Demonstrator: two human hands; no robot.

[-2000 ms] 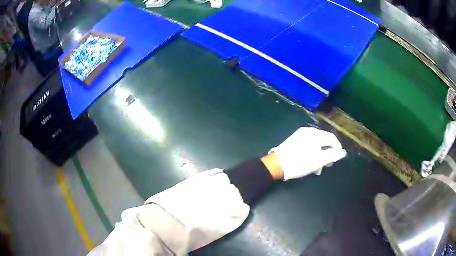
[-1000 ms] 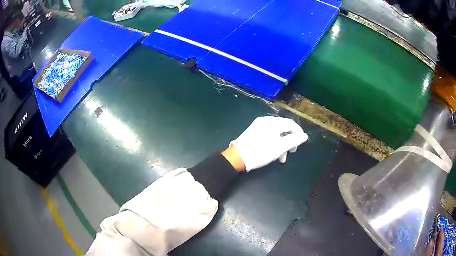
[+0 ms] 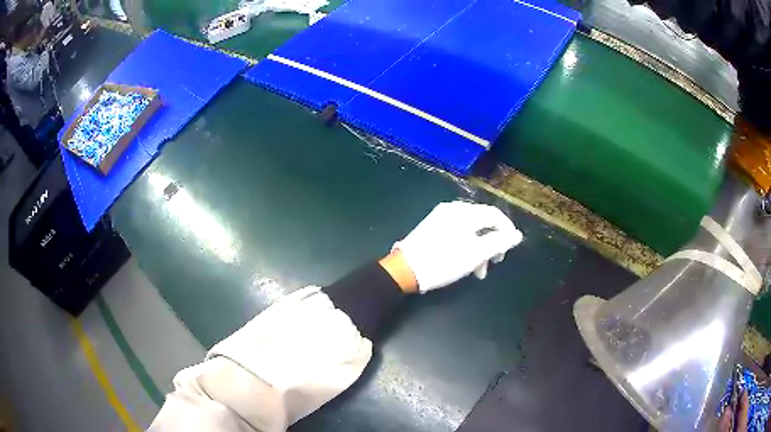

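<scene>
My left hand [image 3: 461, 246], in a white glove, rests on the green bench top [image 3: 313, 202] with its fingers curled in. No held object shows in it; a small dark spot marks the glove. My right hand [image 3: 741, 407] shows only as a few blurred bare fingers at the bottom right edge, among small blue components [image 3: 728, 402]. The rest of it is hidden or cut off. The clear fume extraction cone [image 3: 676, 337] with pale bands stands between my hands.
A cardboard tray of blue components [image 3: 108, 126] sits on a blue sheet [image 3: 182, 76] at the left. Another blue sheet [image 3: 423, 63] lies beside the green belt [image 3: 626, 135]. A white object [image 3: 228, 25] lies beyond. A black crate [image 3: 63, 245] is below left. A person [image 3: 30, 67] is at the far left.
The view has swung right, so the bench has shifted left and more of the cone shows. My right fingers and the blue components have come in at the right edge. My left hand stays curled.
</scene>
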